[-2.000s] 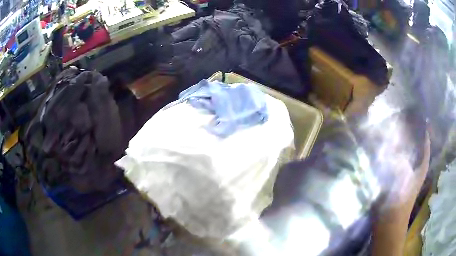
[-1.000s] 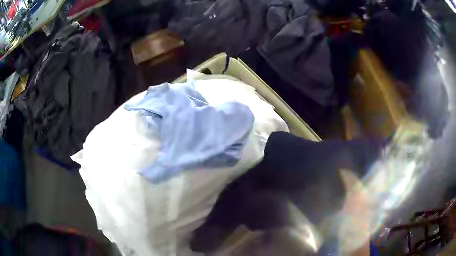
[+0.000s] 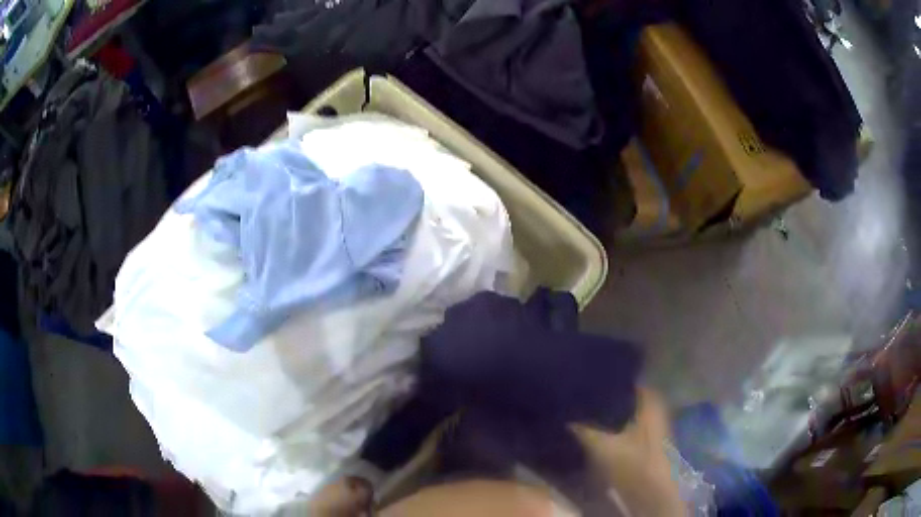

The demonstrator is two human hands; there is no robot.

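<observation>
A dark navy garment (image 3: 525, 369) is bunched up over the near right side of a large heap of white cloth (image 3: 192, 374). My right hand (image 3: 626, 444), blurred, grips its lower right part. My left hand (image 3: 348, 495) is low at the bottom edge, partly cut off and blurred, by the cloth's lower left; its fingers' hold is unclear. A light-blue garment (image 3: 303, 227) lies crumpled on top of the white heap. The heap fills a cream plastic bin (image 3: 505, 167), whose rim shows at the back and right.
Dark grey garments (image 3: 515, 61) are heaped behind the bin, and more (image 3: 86, 192) stand at the left. A cardboard carton (image 3: 692, 141) with blue tape is at the back right under dark cloth (image 3: 778, 81). A blue item (image 3: 722, 454) lies at the lower right.
The view has shifted, so the bin and white heap sit further left. The dark garment, spread wide earlier, is now bunched up near the heap's right side. The carton shows more clearly.
</observation>
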